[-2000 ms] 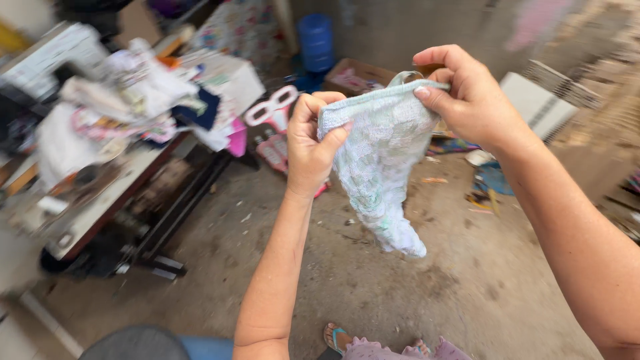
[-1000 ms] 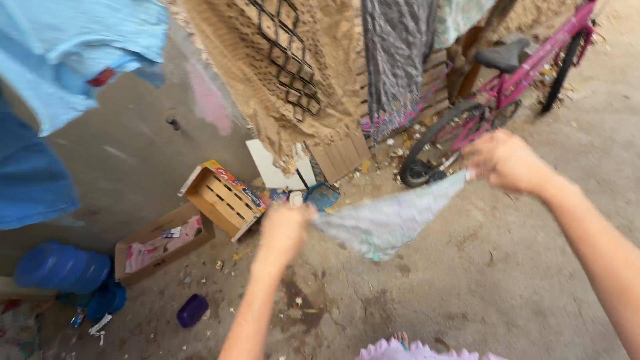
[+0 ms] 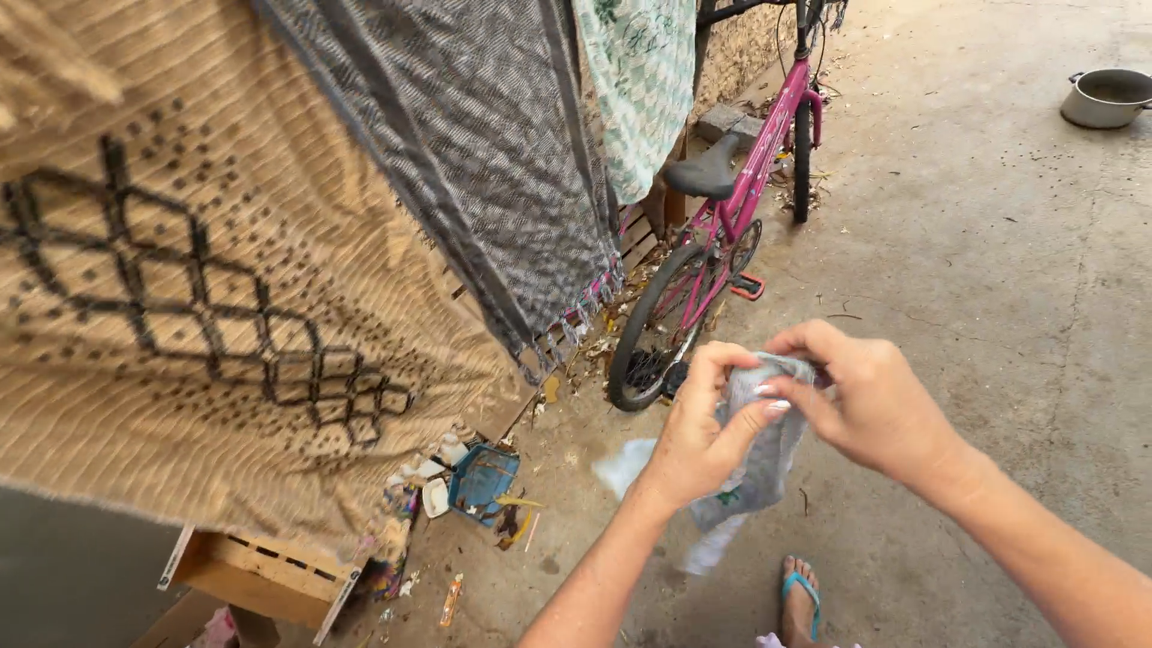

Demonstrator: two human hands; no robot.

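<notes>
A thin pale blue-grey cloth (image 3: 760, 468) hangs gathered between both hands, low and right of centre. My left hand (image 3: 711, 427) pinches its upper edge between thumb and fingers. Close beside it, my right hand (image 3: 855, 396) grips the same edge, thumbs nearly touching. The cloth's lower parts droop loosely below the hands, and a small green mark shows on it. Its folds hide part of its shape.
To the left hang a tan patterned cloth (image 3: 270, 270), a grey fringed cloth (image 3: 486, 153) and a pale green cloth (image 3: 639, 81). A pink bicycle (image 3: 747, 180) stands beyond the hands. A metal pot (image 3: 1107, 99), a blue dustpan-like item (image 3: 484, 481) and a wooden crate (image 3: 261, 576) are on the ground.
My hands have come together, and the cloth that was stretched between them a second ago is now bunched. The view has swung right, away from the cluttered table seen earliest.
</notes>
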